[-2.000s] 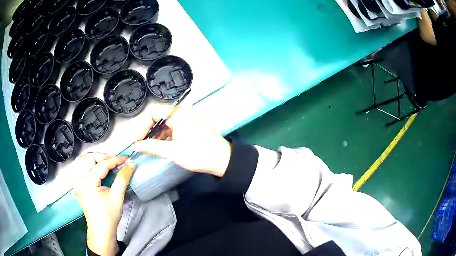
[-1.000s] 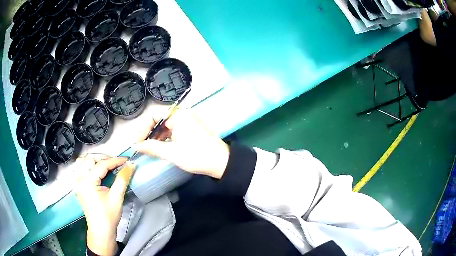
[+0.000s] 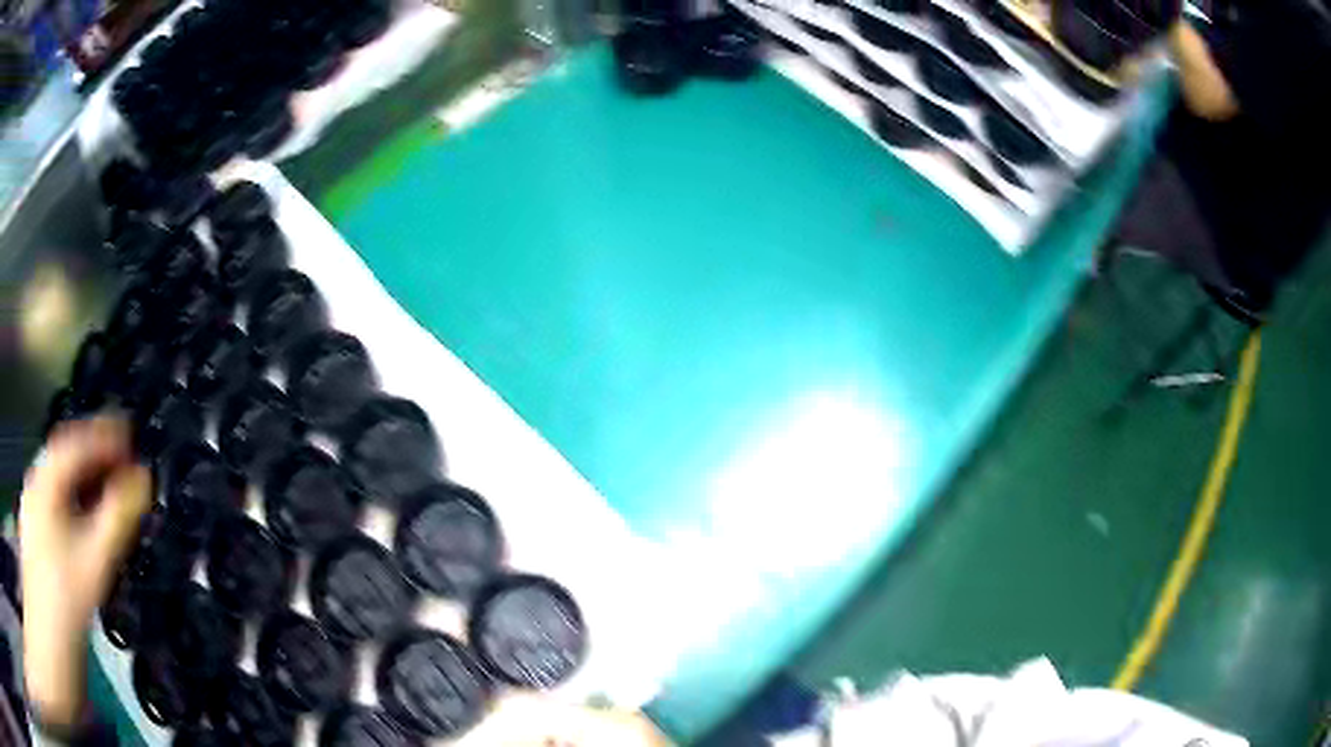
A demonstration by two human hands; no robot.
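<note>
Black round plastic housings (image 3: pixel 450 540) stand in rows, open side up, on a white sheet (image 3: pixel 438 387) at the left and lower left. My left hand (image 3: pixel 91 533) is raised at the far left edge over the outer housings, blurred, with its fingers curled; whether it holds anything cannot be told. My right hand (image 3: pixel 572 725) shows only as a strip at the bottom edge, below the nearest housings. Its fingers and anything in them are hidden or out of frame.
More housings lie on a white sheet (image 3: pixel 423 41) at the upper left. Layered sheets (image 3: pixel 1007 219) with black parts are at the upper right, beside a person in dark clothing (image 3: pixel 1267 161). The green mat (image 3: pixel 642 277) lies between. A yellow floor line (image 3: pixel 1200 525) runs at right.
The view has swung up, showing the far bench. My left hand is now at the far left edge over the rows. My right hand is mostly out of frame, and the thin tool no longer shows.
</note>
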